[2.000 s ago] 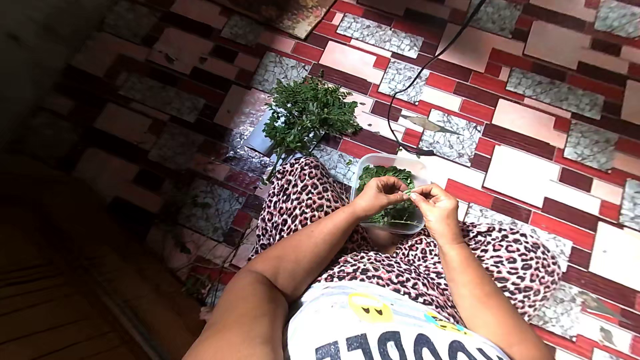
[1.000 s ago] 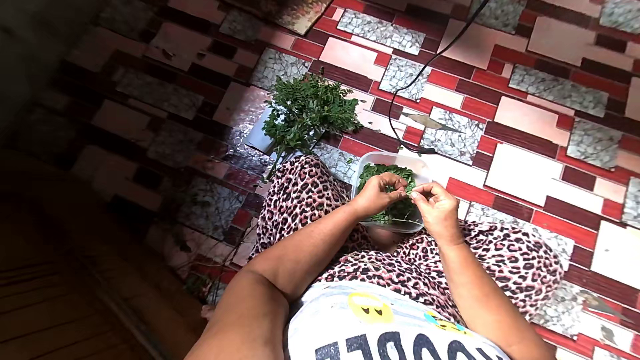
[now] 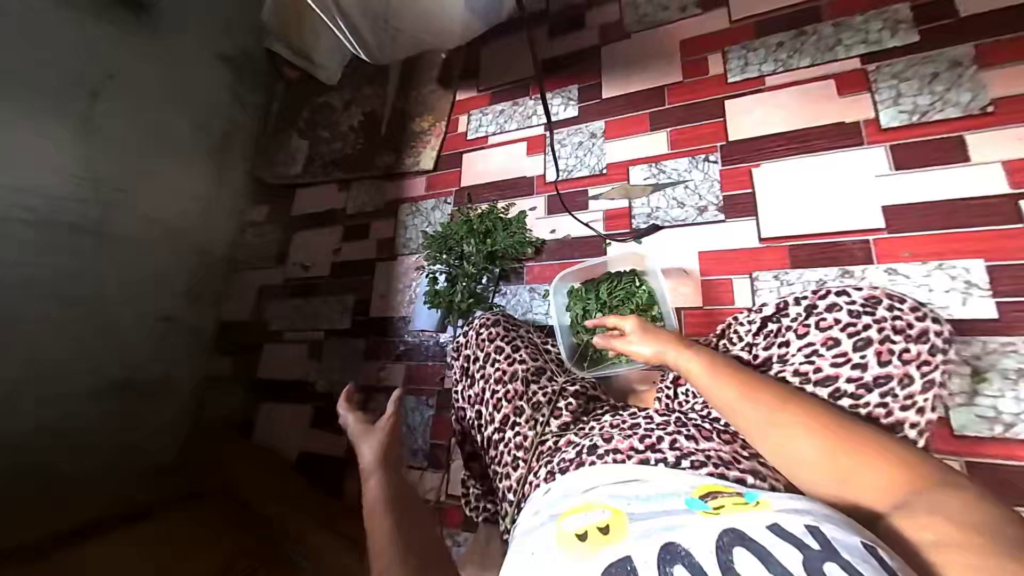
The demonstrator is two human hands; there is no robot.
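Note:
A clear plastic container [image 3: 562,324] of picked green leaves [image 3: 614,298] stands on the floor between my legs. Over its near part is my right hand [image 3: 636,338], its fingers reaching onto the leaves; I see nothing gripped in it. My left hand [image 3: 374,420] is out to the left of my knee, above the shaded floor, thumb and fingers apart and holding nothing. Thin bare stems [image 3: 538,428] lie across my leopard-print trousers. Beyond my left knee a pile of leafy green sprigs [image 3: 478,250] rests partly over a pale flat object [image 3: 429,302].
A black cable [image 3: 554,152] runs down the tile-patterned floor and ends just behind the container. A dark patterned mat [image 3: 360,120] and a whitish bag-like thing [image 3: 400,24] are at the upper left. A grey wall [image 3: 120,200] fills the left side.
My hands were together over the container; now they are apart, the left one out to the left and the right one down at the leaves. The view has turned toward the left.

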